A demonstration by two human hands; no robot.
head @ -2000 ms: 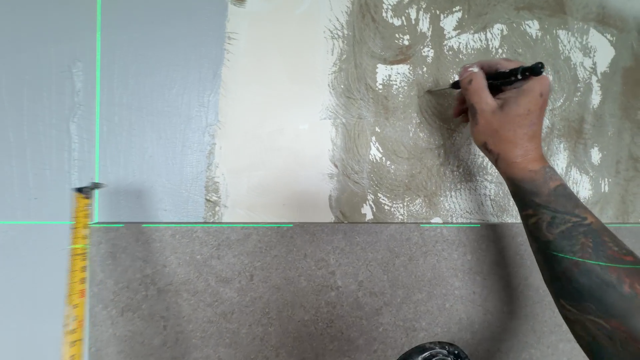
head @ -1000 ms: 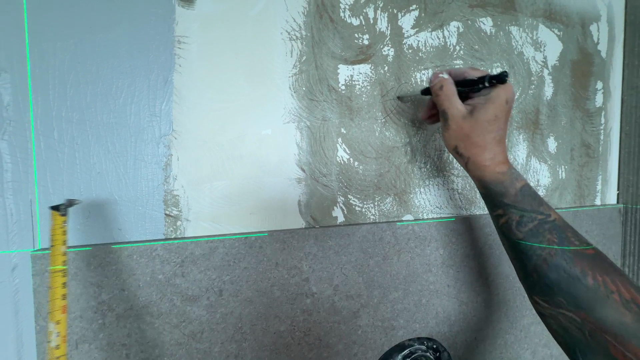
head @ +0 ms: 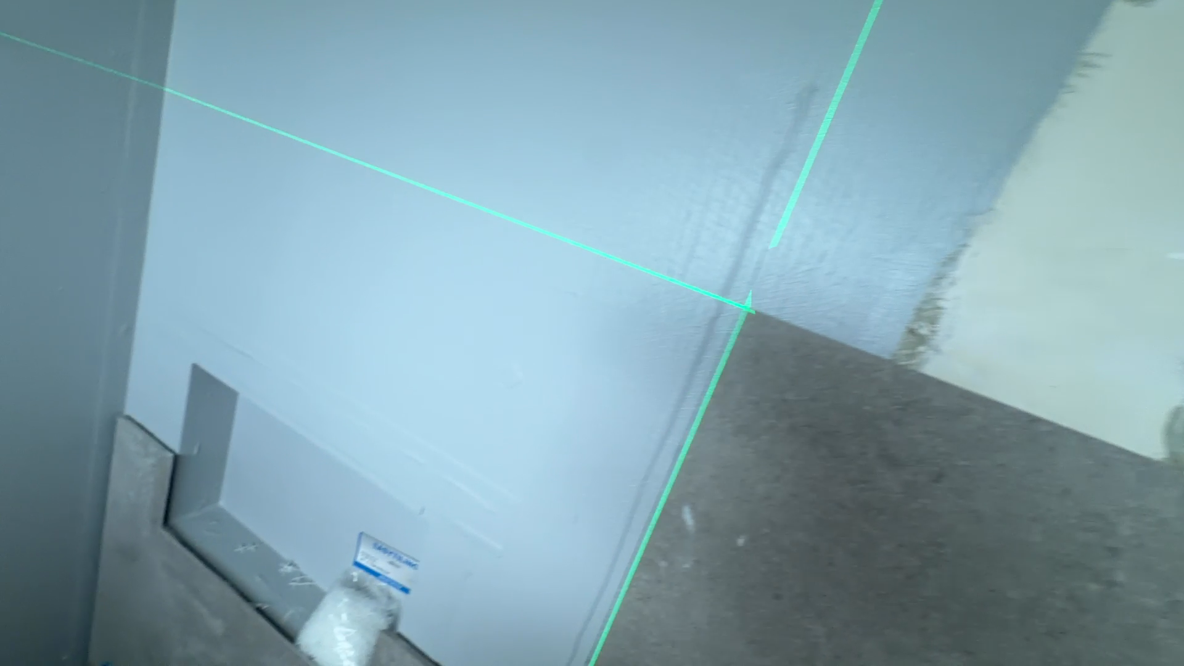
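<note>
Neither my left hand nor my right hand shows in the head view now, so what they hold is hidden. Ahead is a wall with a smooth blue-grey coating (head: pixel 416 277). A grey stone-look tile (head: pixel 906 518) covers its lower right part, and its upper left corner lies close to where the green laser lines (head: pixel 573 242) meet. Above the tile at the right is a cream uncoated wall strip (head: pixel 1064 277) with a ragged coating edge.
A recessed niche (head: pixel 268 490) opens at the lower left, with a clear plastic bag (head: pixel 347 624) and a blue and white printed card (head: pixel 387 562) at it. Grey tile (head: pixel 139 536) borders the niche. Another wall (head: pixel 65 277) meets this one at the left.
The view has swung far left and tilted. My right hand with the black pen-like tool, and the yellow tape measure, are out of view; the niche has come into view.
</note>
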